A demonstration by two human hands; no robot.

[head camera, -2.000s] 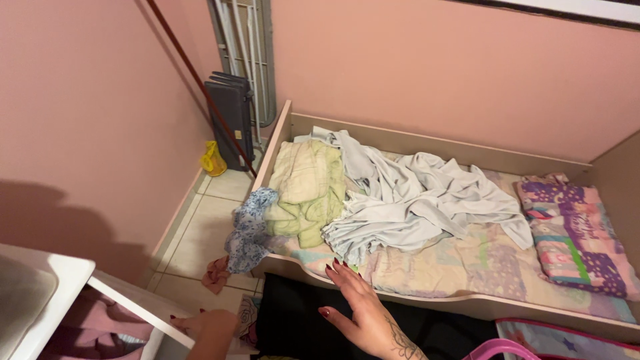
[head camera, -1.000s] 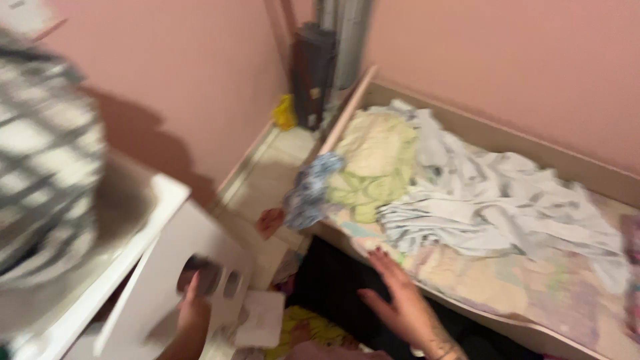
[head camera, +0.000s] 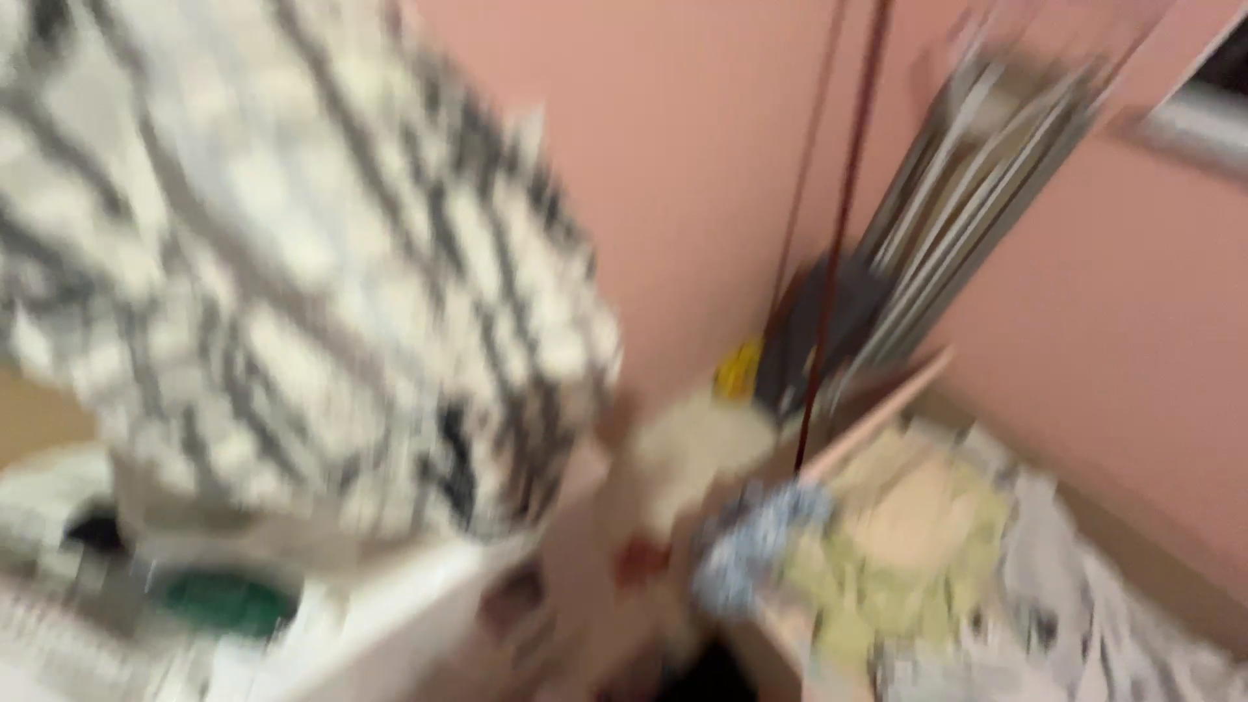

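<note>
The view is strongly blurred. A skin-toned smear at the bottom, by the white drawer front (head camera: 429, 634), may be my left hand (head camera: 502, 648); its fingers and any hold cannot be made out. My right hand is not in view. A large black, grey and white patterned cloth (head camera: 322, 283) fills the upper left above the white furniture. At the lower right, a blue patterned cloth (head camera: 751, 551) hangs over the bed's corner, beside a light green and cream cloth (head camera: 907, 536) and a crumpled whitish cloth (head camera: 1082, 595).
The bed's end board (head camera: 882, 409) rises near the wall corner. Behind it lean a folded metal rack (head camera: 985, 195), a dark grey folded object (head camera: 819, 331) and a thin dark red pole (head camera: 848, 185). A yellow object (head camera: 738, 370) and a reddish item (head camera: 641, 561) are on the floor.
The view has swung left and tilted. The patterned cloth, only partly seen at the left edge one second ago, now fills much of the view. My right hand has left the view.
</note>
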